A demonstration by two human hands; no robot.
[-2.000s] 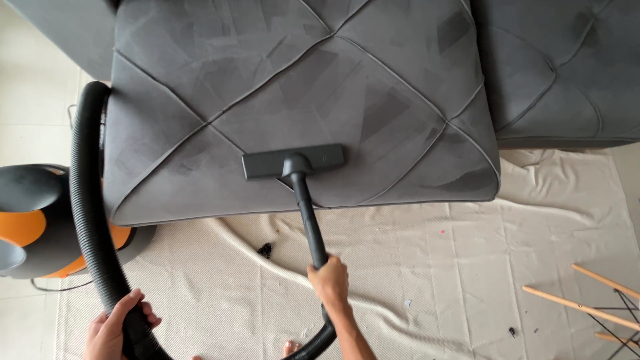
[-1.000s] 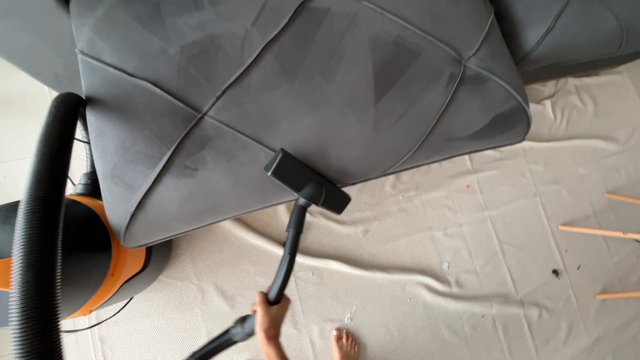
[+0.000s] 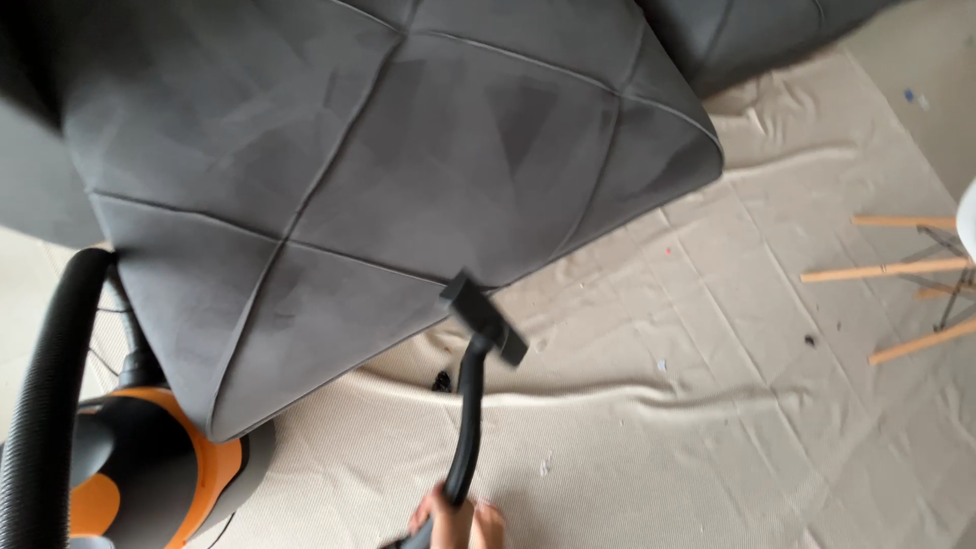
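Note:
My right hand (image 3: pixel 442 516) grips the curved black tube (image 3: pixel 470 427) of a vacuum cleaner near the bottom of the view. At the tube's far end the flat black floor nozzle (image 3: pixel 484 319) is tilted at the front edge of a grey upholstered sofa seat (image 3: pixel 427 168), partly past that edge; whether it touches the fabric I cannot tell. The thick ribbed black hose (image 3: pixel 46 396) rises along the left side. I do not see my left hand.
An orange and black vacuum cleaner body (image 3: pixel 152 465) stands at the lower left. Beneath the sofa lies a wrinkled beige floor cover (image 3: pixel 610 457) with small scraps. A chair with wooden legs (image 3: pixel 884 269) stands at the right. A bare foot (image 3: pixel 488 526) is beside my right hand.
The nozzle has moved from the seat fabric out to its front edge and turned steeper. My left hand, on the hose two seconds ago, has left the view. The view has shifted.

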